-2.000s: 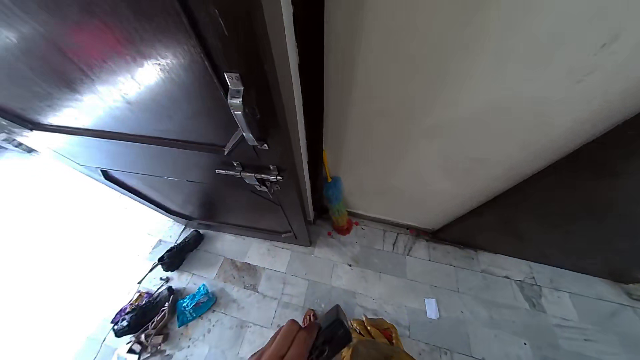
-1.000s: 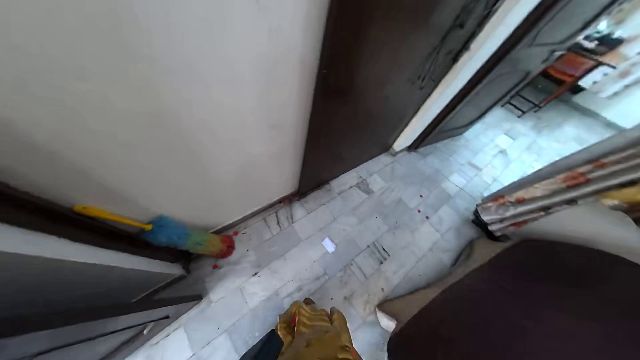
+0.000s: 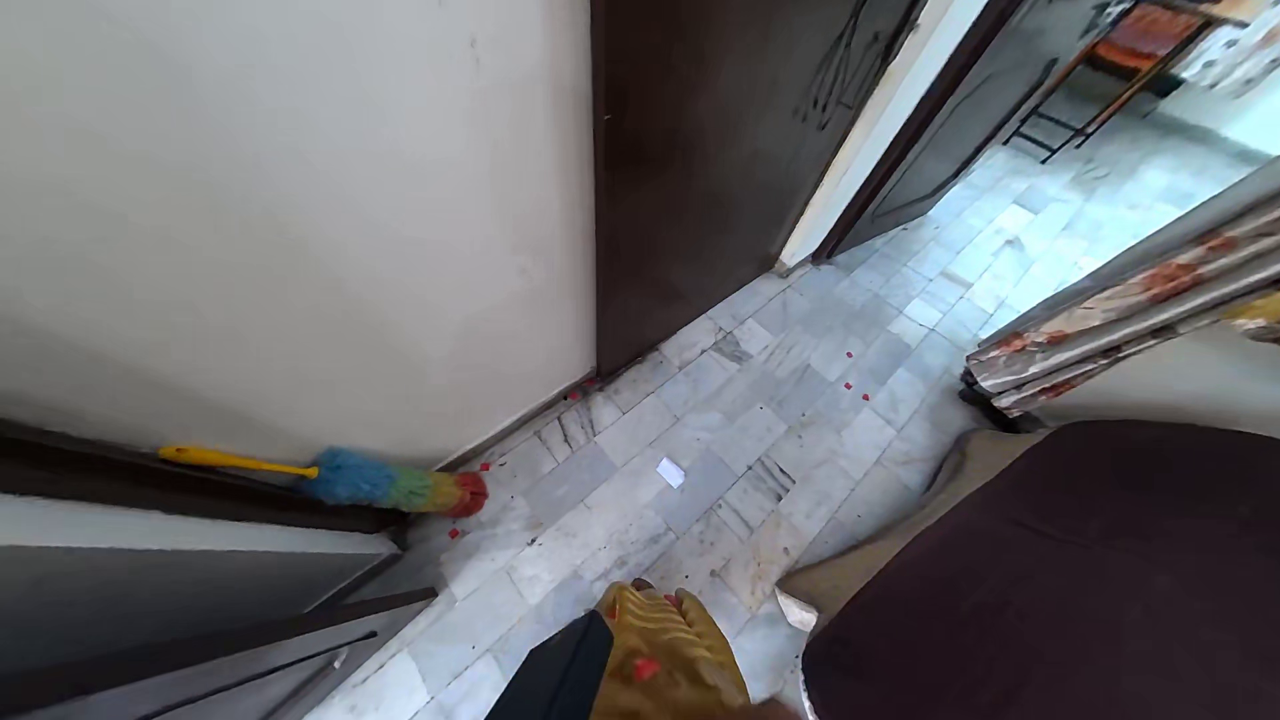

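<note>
At the bottom centre of the head view is a golden-yellow, pleated item (image 3: pixel 675 650), perhaps cloth, with small red pieces on it. A black, flat-sided object (image 3: pixel 560 665) lies against its left side and runs off the bottom edge. A blurred brown patch, possibly part of my right hand (image 3: pixel 768 711), shows at the lower edge beside the yellow item; its fingers cannot be made out. My left hand is not in view, and what holds the black object is hidden.
A multicoloured duster (image 3: pixel 390 485) with a yellow handle leans at the wall base on the left. White paper (image 3: pixel 671 472) and red bits (image 3: pixel 848 386) lie on the tiled floor. A dark-covered piece of furniture (image 3: pixel 1050 580) stands right, below a floral curtain (image 3: pixel 1150 290). Dark doors stand beyond.
The view has swung right from the front door and footwear to the passage and the dark-covered furniture. The fingers seen beside the black object two seconds ago are out of sight.
</note>
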